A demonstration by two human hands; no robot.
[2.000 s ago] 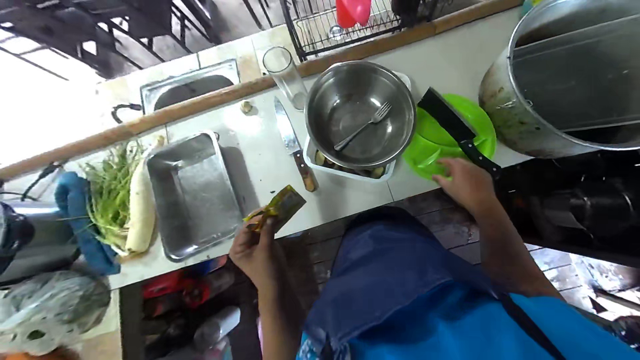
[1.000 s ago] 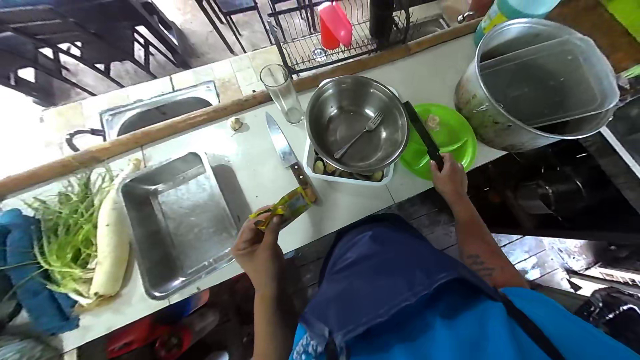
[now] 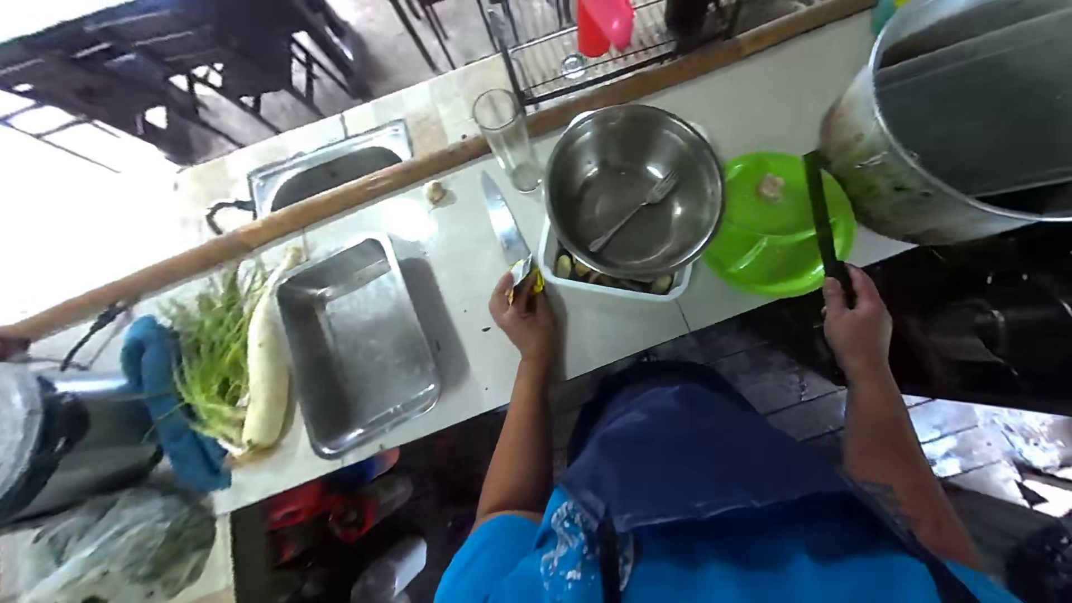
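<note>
My left hand (image 3: 526, 314) grips a small yellow packet (image 3: 528, 283) beside the handle end of a kitchen knife (image 3: 502, 216) lying on the counter. The black handle of a dark-bladed knife (image 3: 821, 209) is in my right hand (image 3: 858, 322), its blade over the right part of a green plastic plate or lid (image 3: 737, 243). A garlic-like piece (image 3: 770, 188) rests on the green plastic. Between my hands a steel bowl (image 3: 620, 159) holds a fork (image 3: 633, 213) and sits on a white tray (image 3: 615, 291) with sliced pieces in it.
An upright glass (image 3: 508, 138) stands behind the knife. A steel pan (image 3: 360, 343), a white radish (image 3: 266, 377), green leaves (image 3: 213, 352) and a blue cloth (image 3: 167, 410) are at left. A large metal pot (image 3: 871, 167) is at right. A wooden rail (image 3: 368, 194) edges the counter's far side.
My right hand first reached to the knife on the green plastic, then took its handle and lifted it. My left hand has kept the packet and moved closer to the white tray.
</note>
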